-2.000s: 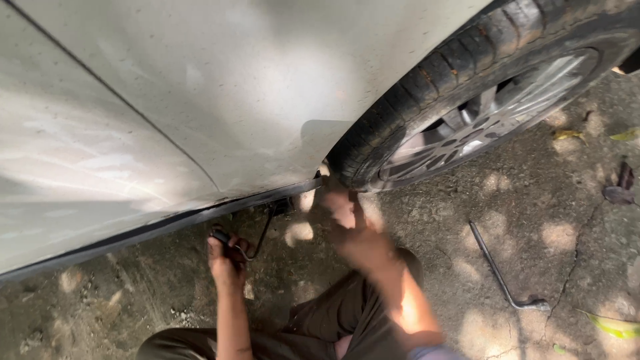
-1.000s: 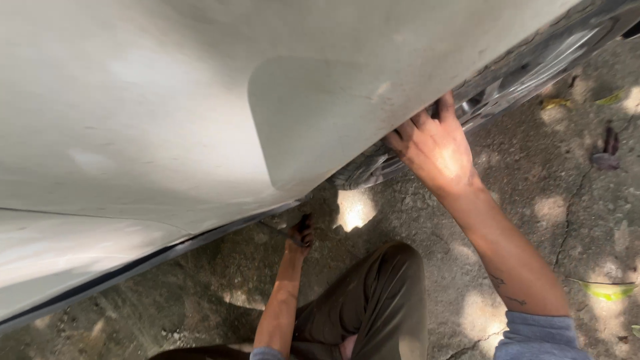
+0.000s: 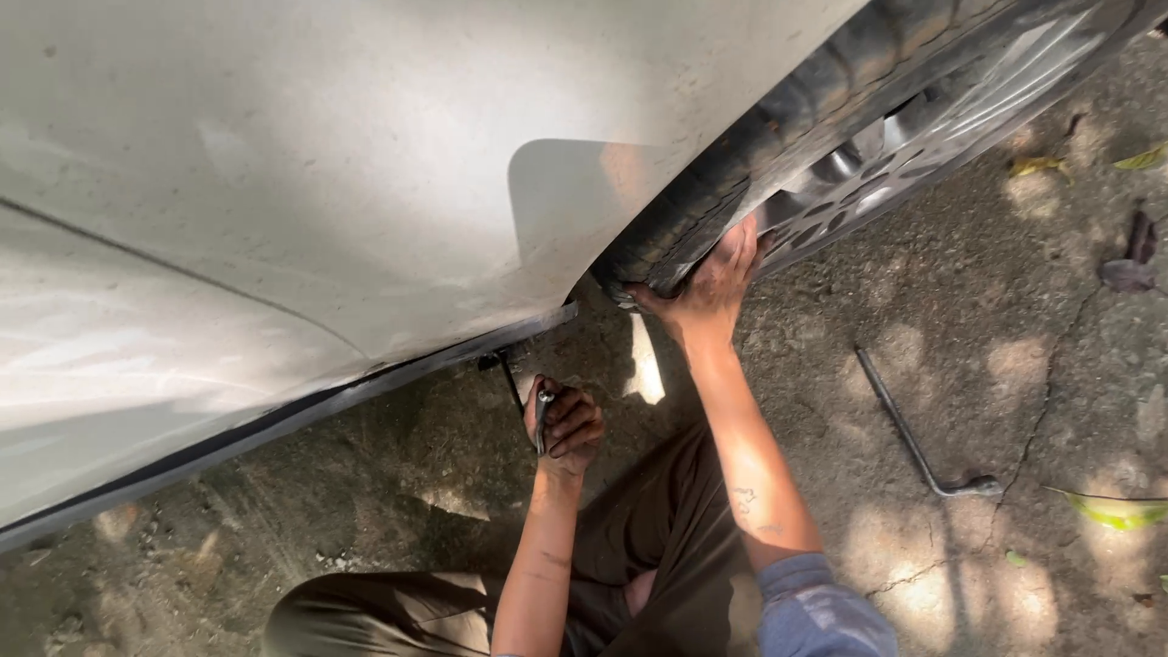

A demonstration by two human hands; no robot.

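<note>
My left hand (image 3: 566, 424) is closed around a dark metal crank handle (image 3: 542, 420), whose thin rod runs up to a black fitting (image 3: 493, 360) under the car's sill. My right hand (image 3: 712, 287) lies against the lower part of the car wheel, thumb on the tire (image 3: 703, 205) and fingers at the rim (image 3: 821, 196). What the fitting joins beneath the sill is hidden. The pale car body (image 3: 319, 164) fills the upper left, its wheel at the upper right.
An L-shaped lug wrench (image 3: 899, 424) lies on the cracked concrete ground (image 3: 794, 411) to the right. Leaves (image 3: 1118, 509) are scattered near the right edge. The sill edge (image 3: 301, 415) runs low across the left, and my bent legs (image 3: 657, 538) are below.
My right hand has moved from the wheel arch edge a second ago to the lower tire and rim. My left hand still holds the crank handle, which has turned.
</note>
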